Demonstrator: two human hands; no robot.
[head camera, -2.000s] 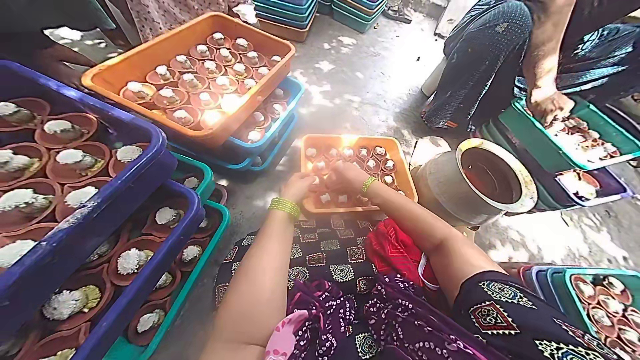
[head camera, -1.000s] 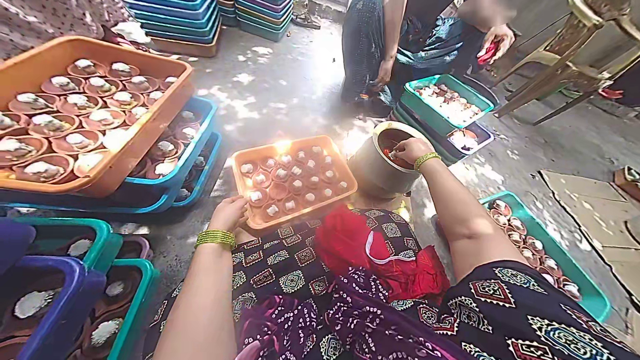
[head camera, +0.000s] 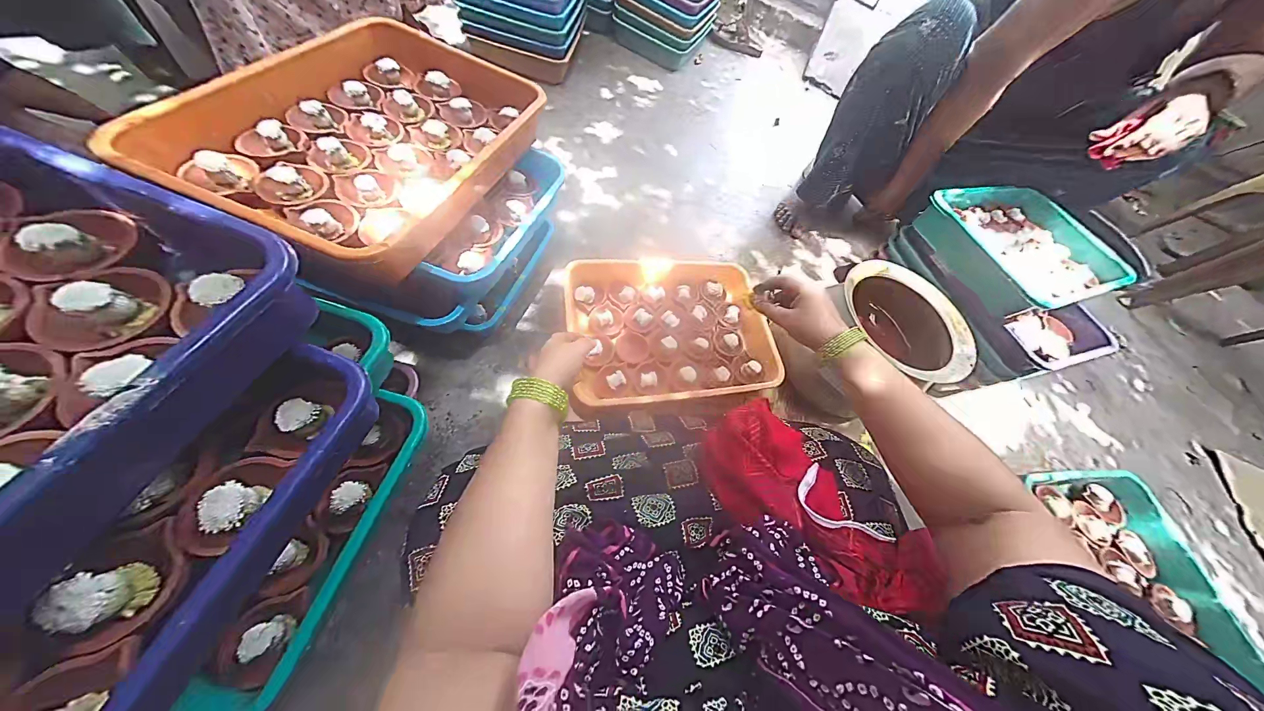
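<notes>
In front of me is an orange plastic tray (head camera: 677, 397) filled with small clay cups, most with a white piece on top; one clay cup (head camera: 632, 348) near its left side shows none. My left hand (head camera: 565, 359) grips the tray's left rim, thumb over the edge. At the upper right corner of the tray, my right hand (head camera: 805, 308) has its fingers bunched, with darkened fingertips; whether they pinch something is not clear. A round metal pot (head camera: 966, 341) holding dark reddish-brown liquid stands beside my right wrist.
Stacked trays of topped clay cups stand at left: purple (head camera: 286, 259), blue (head camera: 558, 178) and a large orange one (head camera: 538, 99). At right, another person (head camera: 879, 118) squats behind a green tray (head camera: 1136, 278). Another green tray (head camera: 1220, 617) lies lower right. More trays (head camera: 523, 59) are stacked at the back.
My right hand has come out of the pot to the tray's right corner. My left hand stays at the tray's left side. The view has swung back to the left.
</notes>
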